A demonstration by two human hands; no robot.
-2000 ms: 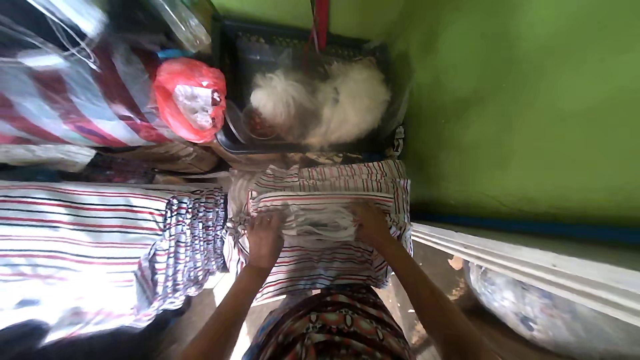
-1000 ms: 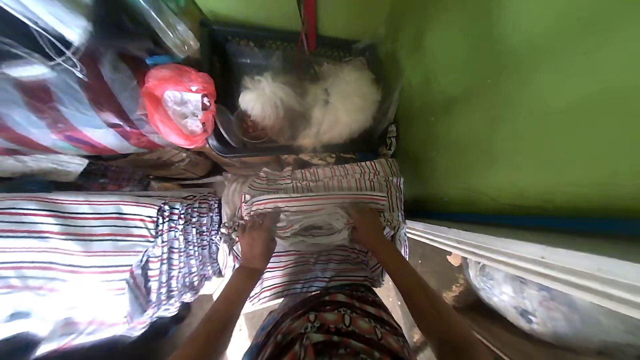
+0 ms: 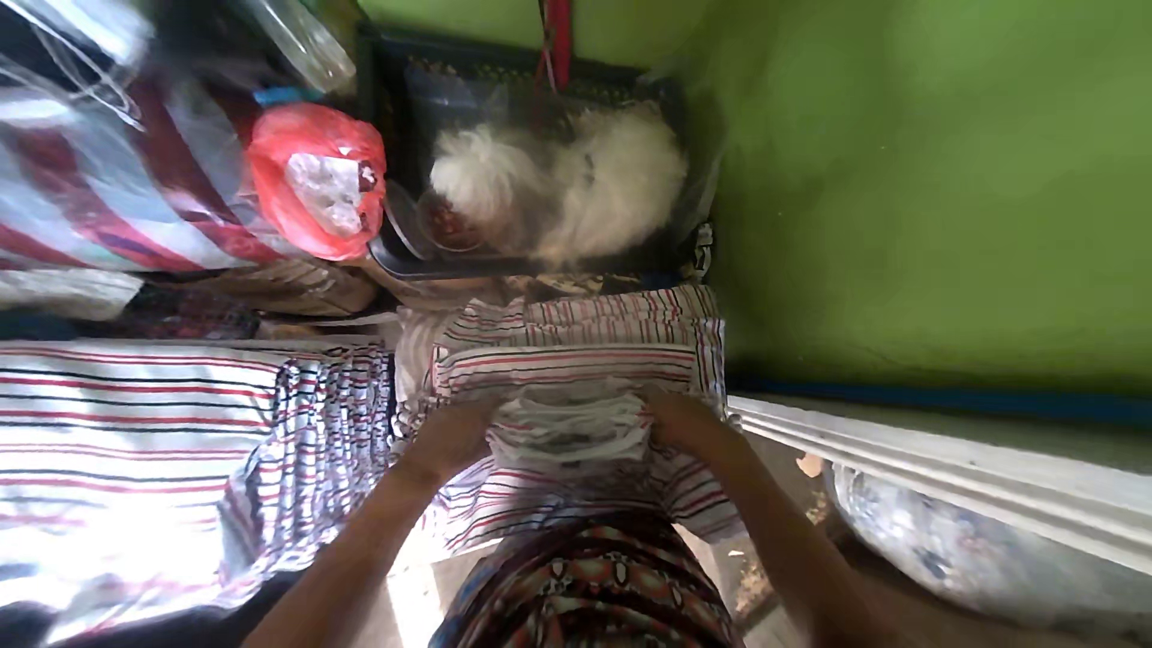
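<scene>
A bunched piece of white and striped fabric lies between my hands, in front of my body. My left hand grips its left end and my right hand grips its right end; the fingertips are partly hidden in the cloth. Beneath and behind it is a pile of folded striped cloth with red and black lines on white. More striped cloth, gathered along its right side, is spread at the left.
Beyond the pile stands a black plastic crate holding white stringy bundles. A red plastic bag sits to its left, beside a large striped plastic bag. A green wall and white ledge bound the right side.
The fabric between my hands is lifted and bunched closer to my body, and both hands have moved nearer with it. More of the folded striped pile shows behind it.
</scene>
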